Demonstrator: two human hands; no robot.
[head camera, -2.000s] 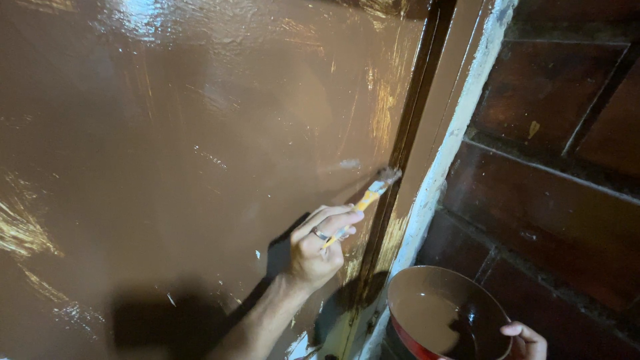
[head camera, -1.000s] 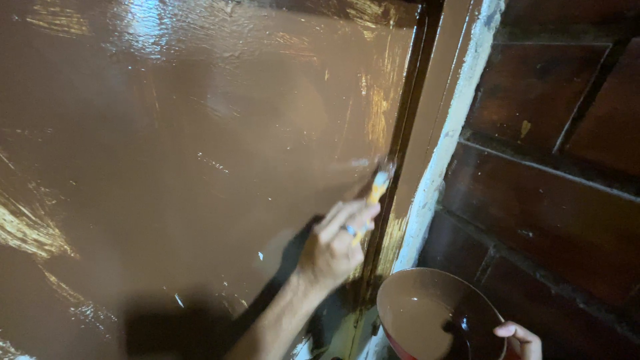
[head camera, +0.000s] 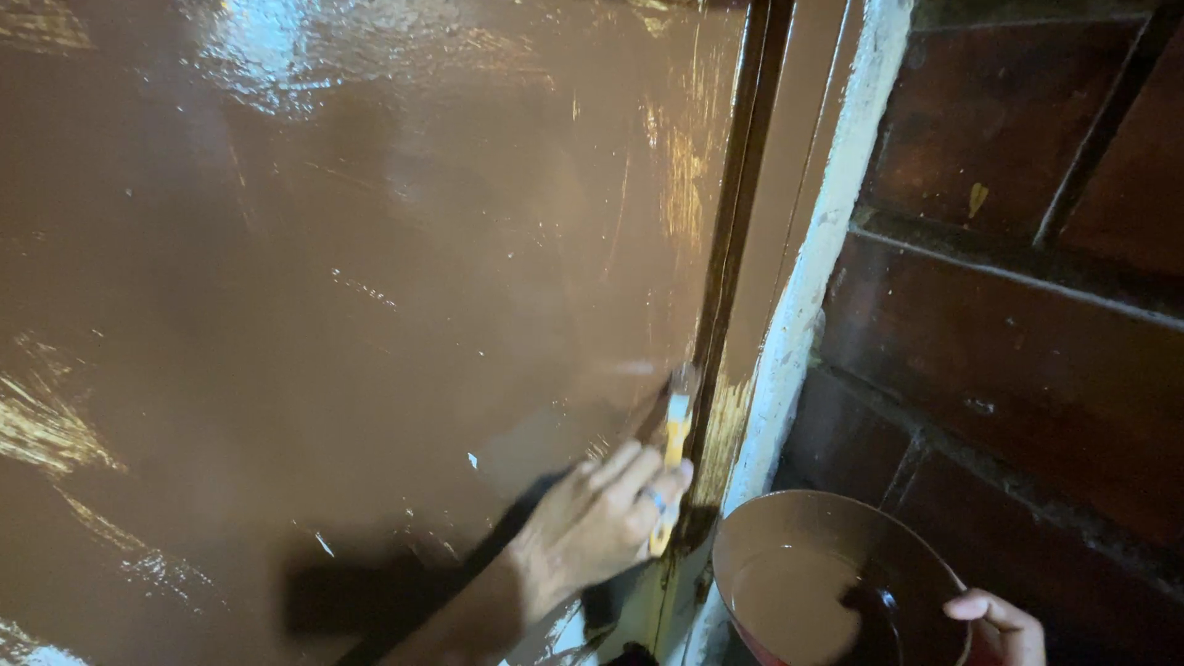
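Observation:
A paintbrush (head camera: 677, 433) with a yellow handle and pale ferrule is in my right hand (head camera: 601, 513), which wears a ring. Its dark bristles touch the brown-painted door panel (head camera: 444, 305) at its right edge, beside the dark groove of the frame. My left hand (head camera: 999, 624), at the lower right, grips the rim of a round bowl (head camera: 791, 601) that holds brown paint. The bowl's outside is reddish, and its lower part lies beyond the view. Only part of the left hand shows.
The brown door frame (head camera: 805, 157) has a thinly coated yellowish patch low down. A rough whitish strip (head camera: 814, 277) runs between the frame and a dark red-brown brick wall (head camera: 999, 370). Streaky patches (head camera: 37, 416) mark the panel at the left.
The brush was by the frame's groove and now lies slightly left, on the panel's edge, with its handle more upright. The bowl stays in my left hand.

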